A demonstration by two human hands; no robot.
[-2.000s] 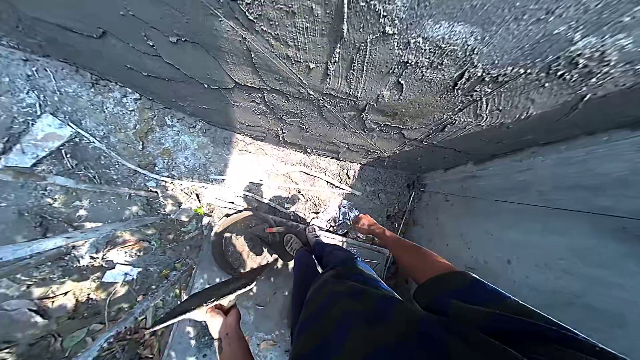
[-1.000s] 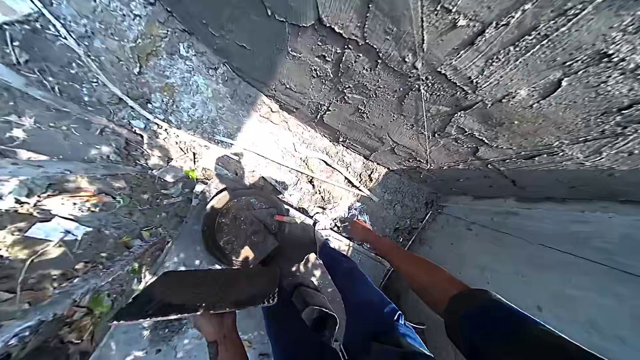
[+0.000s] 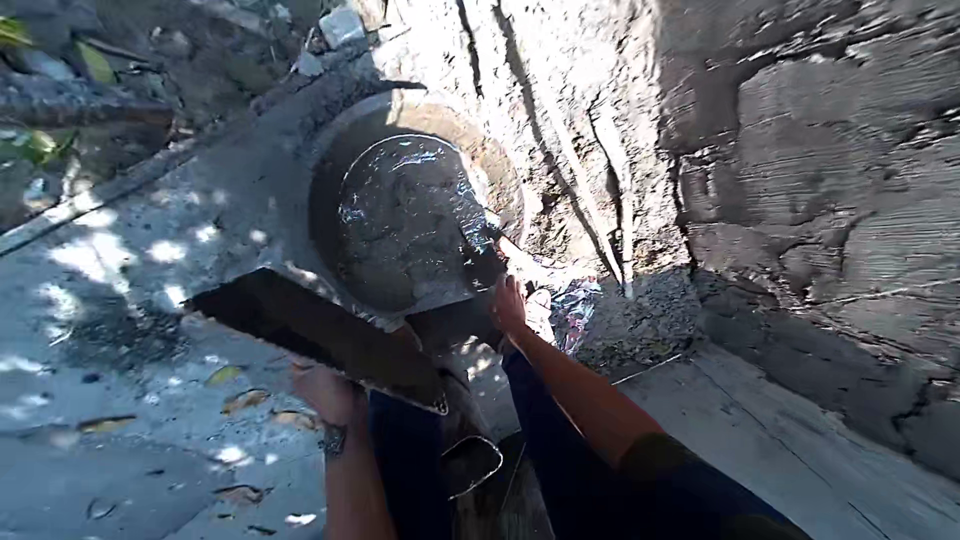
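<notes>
A round pan (image 3: 326,247) of wet grey mortar (image 3: 397,217) rests on the concrete ledge. My left hand (image 3: 326,394), lower left of the pan, holds a long, flat, dark board (image 3: 315,334) from below, with its far end tapered. At the pan's lower right rim is my right hand (image 3: 510,304), fingers curled, right beside the orange handle (image 3: 514,251) of a trowel whose dark blade (image 3: 480,255) lies on the mortar. Whether the fingers close on that handle is blurred. Crumpled shiny plastic (image 3: 576,307) lies just right of this hand.
A wall with rough wet plaster (image 3: 810,150) rises at the right. Thin sticks (image 3: 570,150) lie on sunlit soil between pan and wall. Dry leaves (image 3: 244,401) dot the concrete at left, and debris (image 3: 225,45) lies beyond its edge. My legs stand below the pan.
The view has swung and come closer to the pan. My right hand, beside the crumpled plastic before, is now at the trowel by the pan's rim. The board stays in my left hand.
</notes>
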